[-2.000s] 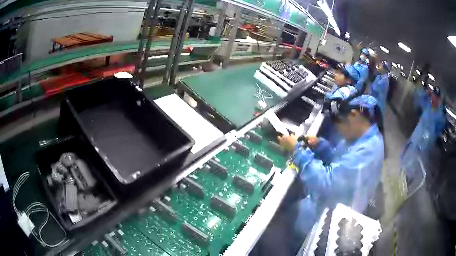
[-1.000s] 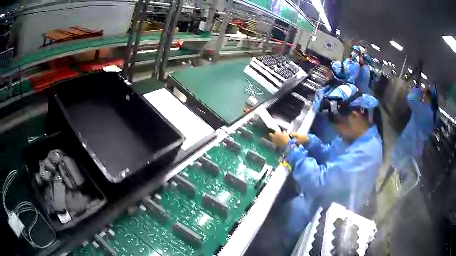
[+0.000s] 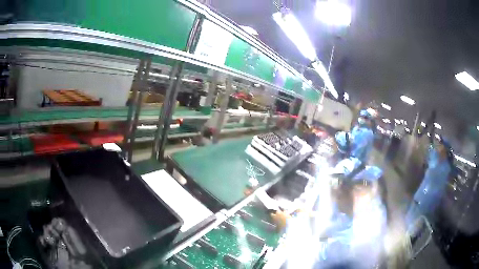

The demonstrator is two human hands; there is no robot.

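Neither of my hands is in the picture. Green circuit boards (image 3: 221, 239) lie on the line at the lower middle, with grey blocks (image 3: 248, 235) standing on them; glare hides part of them. A large empty black tote (image 3: 113, 199) stands at the left. Beside it, at the lower left, a smaller black bin holds piled grey blocks (image 3: 62, 242); it is blurred and cut by the bottom edge.
A white sheet (image 3: 176, 202) lies right of the tote. A green-topped bench (image 3: 210, 168) holds white trays of dark parts (image 3: 281, 147) and a white cord. A person in blue (image 3: 349, 226), washed out by glare, stands at the line's right. A white cord (image 3: 16, 252) lies lower left.
The view has tilted up, so the boards, bins and bench sit lower in the picture and overhead lights show. Bright glare now covers the nearby person. The white foam tray at the bottom right has left view.
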